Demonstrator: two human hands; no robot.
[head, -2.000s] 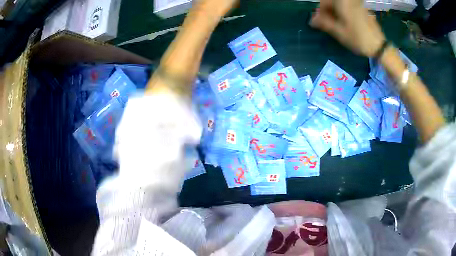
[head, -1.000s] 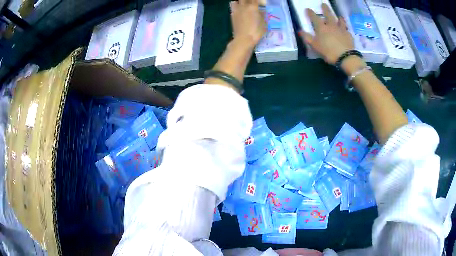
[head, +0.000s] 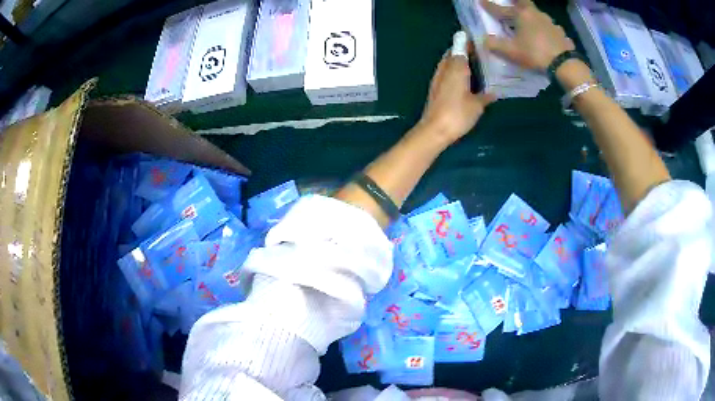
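Note:
My right hand (head: 533, 39) lies over a white box (head: 509, 78) at the top right of centre, with its fingers on the box's upper face. My left hand (head: 456, 90) is at the left side of the same box, thumb near its front end and a white cover on one fingertip. The two hands hold the box between them. Blue packets (head: 435, 235) with red print lie loosely overlapped on the dark green ledge (head: 313, 153) below the hands.
An open brown carton (head: 31, 235) full of blue packets (head: 176, 215) stands at the left. White boxes with a watch icon (head: 339, 51) and open trays with pink items (head: 276, 39) stand along the top. More boxes (head: 615, 55) and a dark post (head: 694, 110) are at the right.
My left hand has moved right and is now against the box under my right hand. The view and the row of boxes have shifted, and boxes with pink items now show further right.

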